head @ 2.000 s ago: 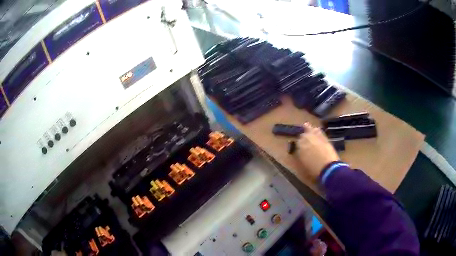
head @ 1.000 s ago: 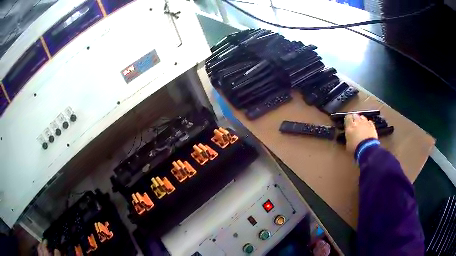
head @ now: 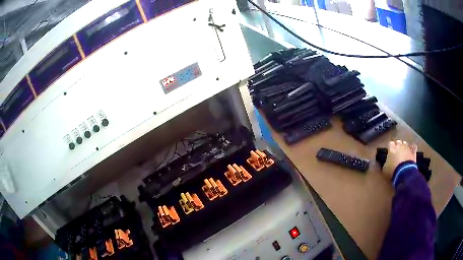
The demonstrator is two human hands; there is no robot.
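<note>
My right hand (head: 401, 156) is over a small group of black remote controls (head: 423, 165) on the brown cardboard; the fingers cover them, so a grip cannot be made out. One remote control (head: 343, 159) lies alone, buttons up, left of the hand. A large heap of black remotes (head: 304, 91) lies behind it. My left hand is not in view. Five orange fixture nests (head: 215, 189) stand in a row on a black base in the machine, with no remote seen in them. More orange nests (head: 123, 238) show at the lower left.
The white machine cabinet (head: 137, 66) fills the left, with its front panel (head: 264, 238) and lit red switch (head: 294, 232) below. The cardboard sheet (head: 350, 213) covers the bench at right. A black cable (head: 355, 55) hangs across the top right.
The view has shifted, so the machine and heap sit further right and lower. My right hand stays at the small group of remotes. My left hand, at the lower left edge before, has left the picture.
</note>
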